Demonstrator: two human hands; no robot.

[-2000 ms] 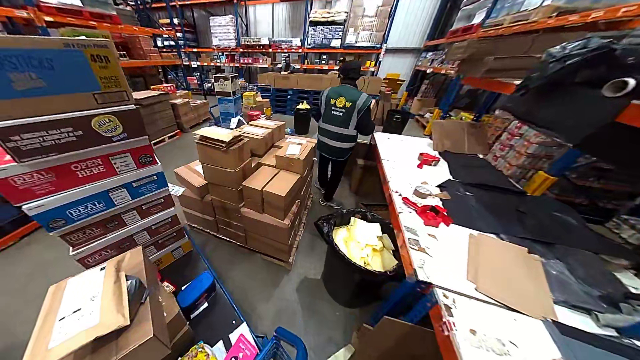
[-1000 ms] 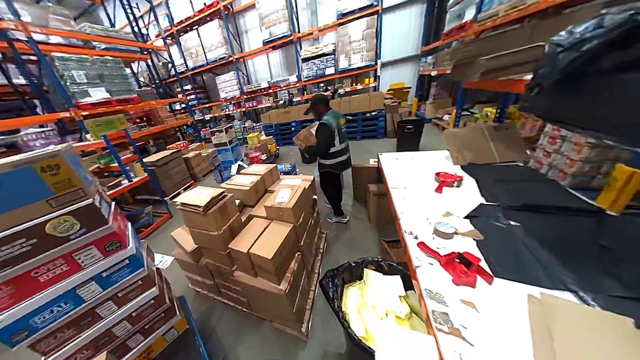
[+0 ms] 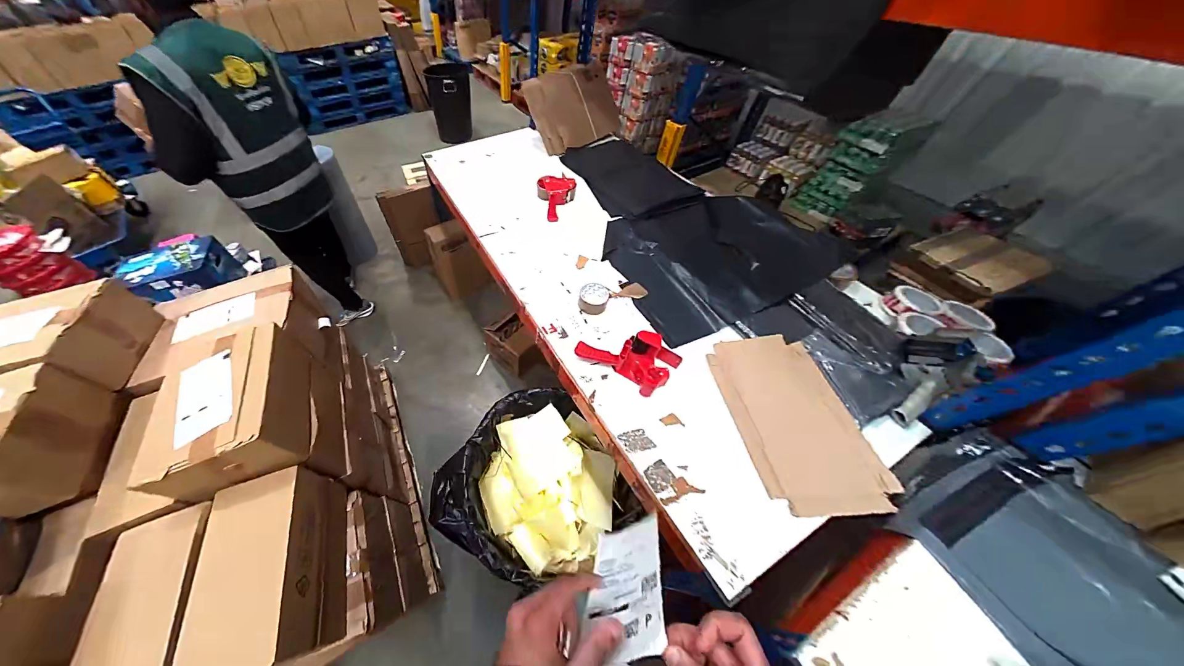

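Observation:
At the bottom of the view my left hand (image 3: 555,624) holds a white printed label (image 3: 629,587) between thumb and fingers. My right hand (image 3: 715,640) is beside the label's lower right edge, its fingers curled; whether they pinch it I cannot tell. Just beyond the label is a bin lined with a black bag (image 3: 458,490), full of pale yellow paper sheets (image 3: 541,481). A white-topped workbench (image 3: 518,222) runs along its right. On the bench lie a red tape dispenser (image 3: 638,359), a second red tape dispenser (image 3: 556,192), a tape roll (image 3: 594,297) and a flat cardboard piece (image 3: 800,425).
Stacked cardboard boxes (image 3: 250,555) fill the left side. A person in a green vest (image 3: 231,120) stands beyond them, turned away. Black plastic sheeting (image 3: 721,250) covers part of the bench. A black bin (image 3: 448,102) and blue pallets (image 3: 338,85) stand farther back. Blue racking (image 3: 1073,351) is at right.
Both hands and the white label have come into view at the bottom. The person in the vest has turned their back again. The view has swung downward and to the right.

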